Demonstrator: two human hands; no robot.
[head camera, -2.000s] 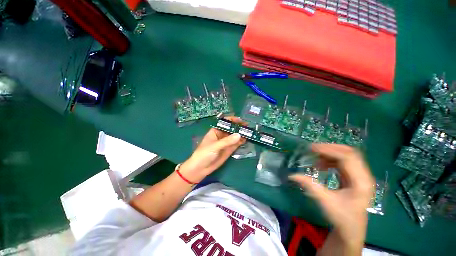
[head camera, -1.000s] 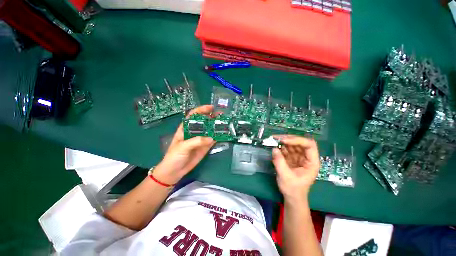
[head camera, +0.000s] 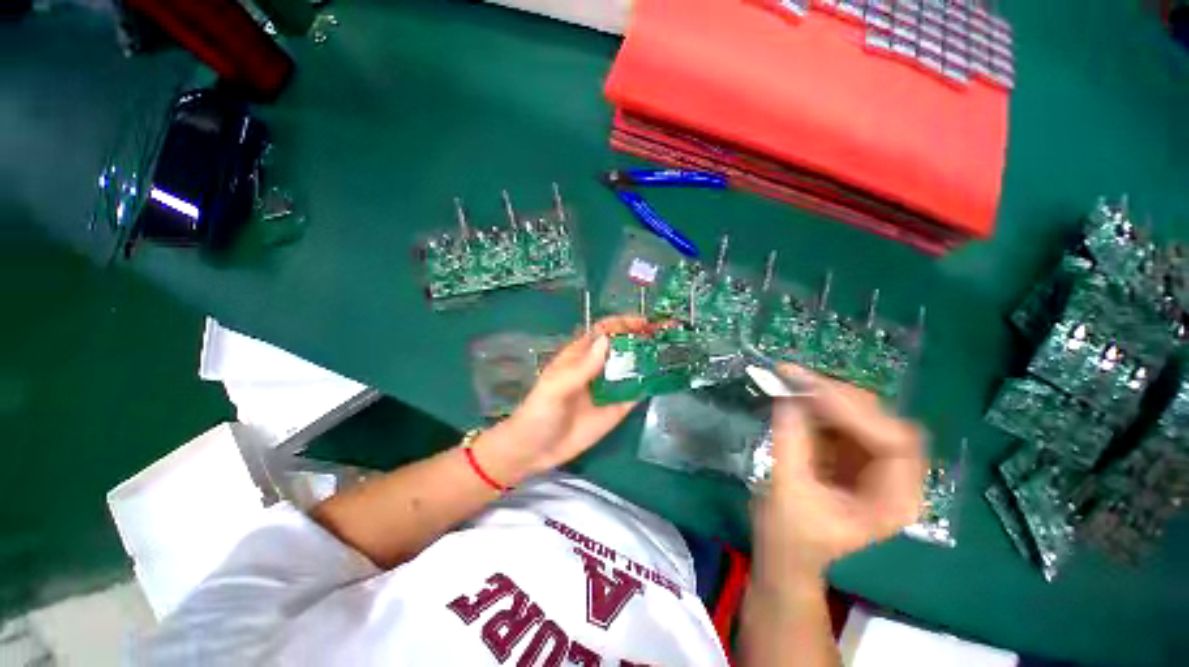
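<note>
My left hand (head camera: 570, 397) is shut on the left end of a green PCB strip (head camera: 652, 361). Thin rods stand up along the strip's far edge. My right hand (head camera: 841, 469) is blurred, just right of the strip, with a small white piece (head camera: 767, 381) at its fingertips. Whether that piece touches the strip cannot be told. Another PCB strip with rods (head camera: 502, 261) lies beyond my left hand. Further PCB strips (head camera: 835, 341) lie in a clear blister tray behind my right hand. A clear blister tray (head camera: 704, 433) lies nearer me, partly hidden by my right hand.
Blue-handled cutters (head camera: 662, 215) lie open before a thick red stack (head camera: 808, 117) bearing grey modules (head camera: 945, 46). Piled PCB panels (head camera: 1095, 378) are at the right. A black device with a glowing strip (head camera: 193, 176) stands at the left, white trays (head camera: 196, 515) beside my lap.
The view has shifted. The held strip has turned from its flat dark-module face to show upright rods. My right hand has moved slightly away from the strip's right end.
</note>
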